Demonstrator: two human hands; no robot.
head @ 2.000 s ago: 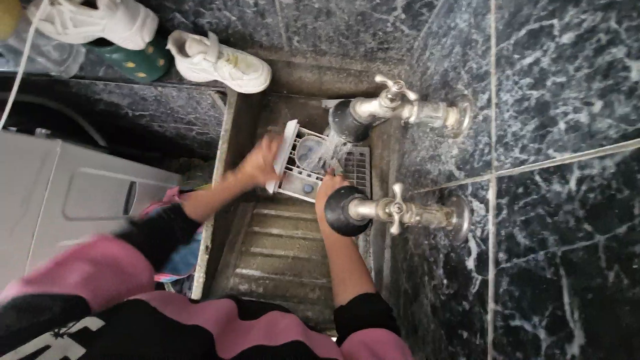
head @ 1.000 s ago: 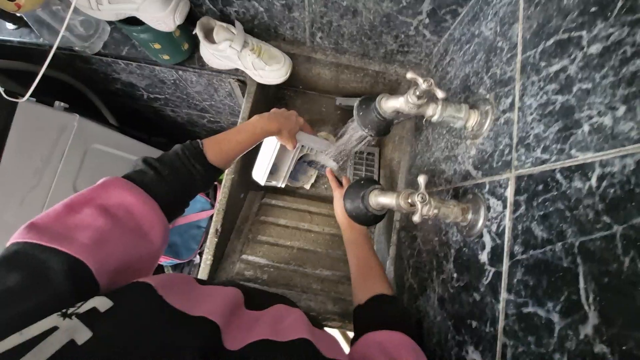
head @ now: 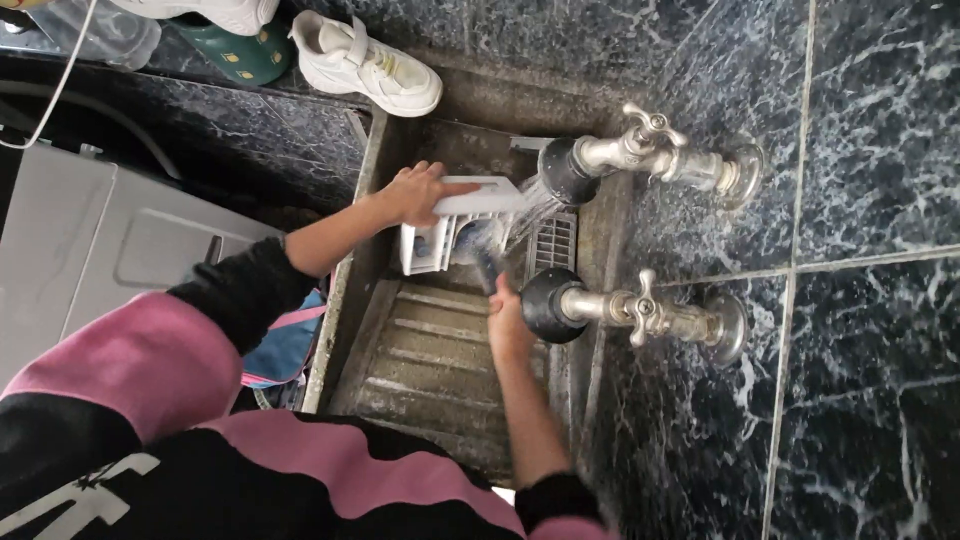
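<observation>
My left hand [head: 424, 195] grips a white plastic detergent drawer [head: 484, 199] by its front end and holds it tilted in a concrete laundry sink [head: 341, 300]. Water pours onto the drawer from the upper metal faucet [head: 630, 154], which has a black rubber nozzle. In my right hand [head: 511, 319] is a slim dark-handled tool, perhaps a brush [head: 487, 268], its far end inside the drawer and blurred by the spray. A grey drain grate [head: 553, 244] lies just right of the drawer.
A second faucet [head: 645, 307] juts out close beside my right hand. A white shoe [head: 367, 67] stands on the ledge near a green pot [head: 240, 56]. The sink's ribbed washboard [head: 435, 345] slopes nearer me. At left are a grey appliance [head: 142, 247] and a blue-pink bag [head: 289, 345].
The drawer, lying flatter two seconds ago, is now tilted under the water. My left hand has shifted from its left side onto its front end. The view has moved somewhat.
</observation>
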